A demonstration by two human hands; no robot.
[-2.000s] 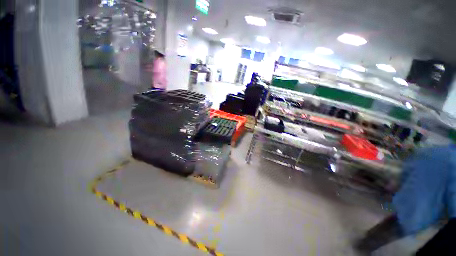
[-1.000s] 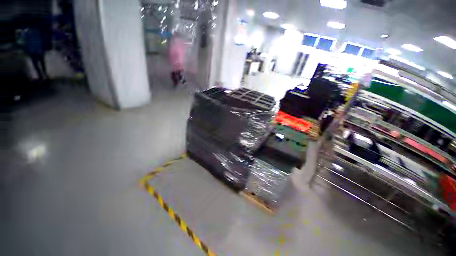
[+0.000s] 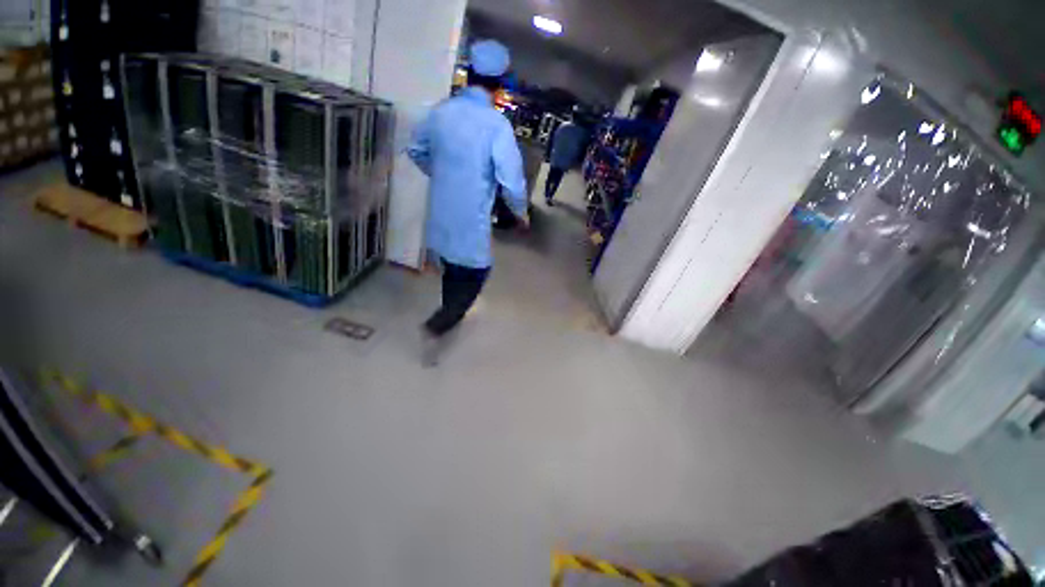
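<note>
Neither of my hands is in the picture. Nearest in front of me, a dark wrapped stack is cut off by the lower right edge. At the lower left, a dark wheeled rack is partly in view, with a caster near the floor. What my hands hold, if anything, cannot be seen.
A person in a light blue smock and cap walks ahead near a doorway. Another person is farther off. Film-wrapped racks stand on a blue pallet at left. A white pillar and clear plastic curtain are at right. Yellow-black tape marks the floor.
The view has swung left, so the wrapped stack has shifted to the lower right edge. The benches and the person in pink are out of view. The person in light blue now shows ahead.
</note>
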